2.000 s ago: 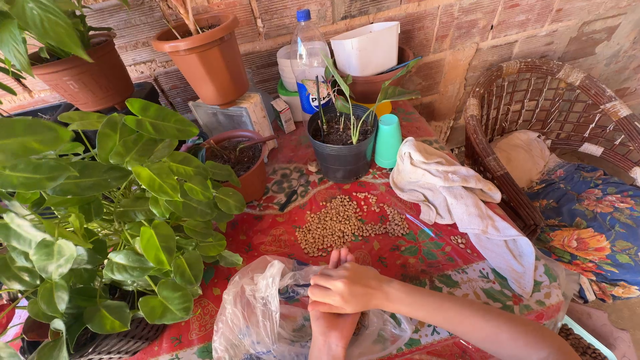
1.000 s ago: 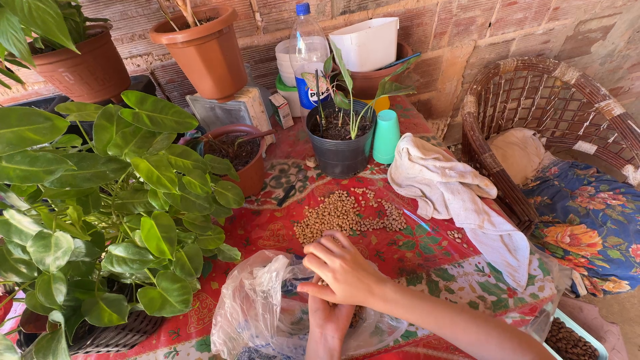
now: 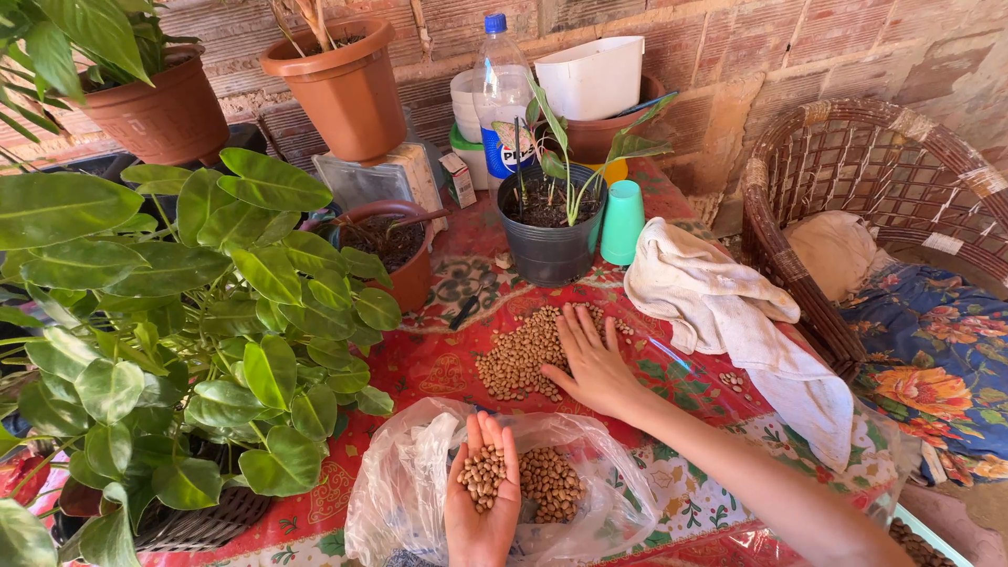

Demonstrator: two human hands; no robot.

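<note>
My left hand [image 3: 482,496], palm up and cupped, holds a small heap of light brown beans [image 3: 483,476] above a clear plastic bag [image 3: 402,480]. More beans [image 3: 551,484] lie in the bag, just right of that hand. My right hand [image 3: 591,362] is palm down with its fingers spread, touching the right part of a bean pile [image 3: 516,358] on the red patterned tablecloth [image 3: 441,374]. Its fingers and palm hide some of the beans. A few loose beans [image 3: 732,382] lie farther right, near a white cloth [image 3: 709,291].
Behind the pile stand a black pot [image 3: 551,244] with a plant and a turquoise cup [image 3: 622,224]. A large leafy plant [image 3: 189,315] fills the left. A dark slim tool [image 3: 466,309] lies left of the pile. A wicker chair [image 3: 787,260] stands at right.
My hands, together over the bag before, have come apart. The right one has moved forward onto the bean pile. The left has turned palm up, showing the beans in it.
</note>
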